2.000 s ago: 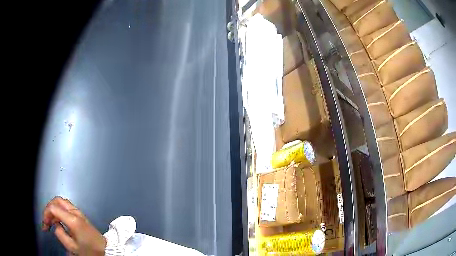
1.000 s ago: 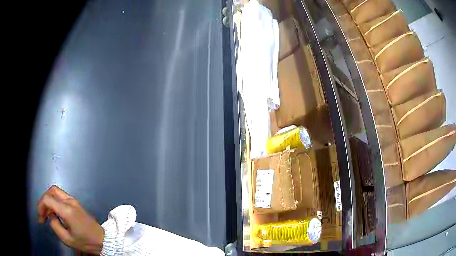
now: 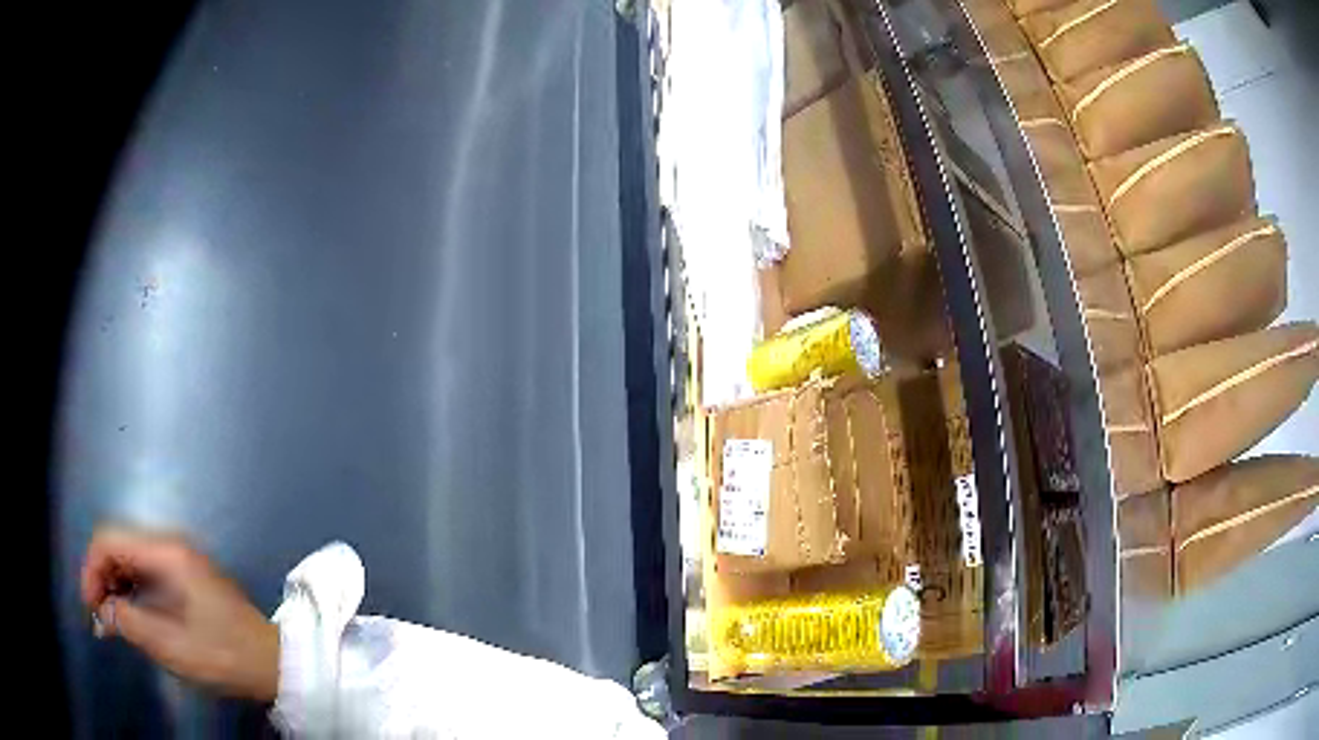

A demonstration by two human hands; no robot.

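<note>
The picture lies sideways, with the floor at left and the shelving at right. My right hand (image 3: 181, 610) is at the lower left, in front of the dark grey floor (image 3: 333, 318). Its fingers are loosely curled and blurred, and no held object can be made out. Its white sleeve (image 3: 434, 680) comes in from the bottom edge. My left hand is out of the picture. The hand touches none of the goods on the shelf.
The lower shelf holds a labelled carton (image 3: 788, 484), yellow rolls (image 3: 817, 630) and a long white bundle (image 3: 716, 174). Dark metal rails (image 3: 972, 325) run beside them. Brown bags (image 3: 1208, 282) stand in a row on the surface at the far right.
The shelf, cartons and yellow rolls have shifted up and slightly left in the picture. My right hand has moved slightly left and up, and more sleeve shows.
</note>
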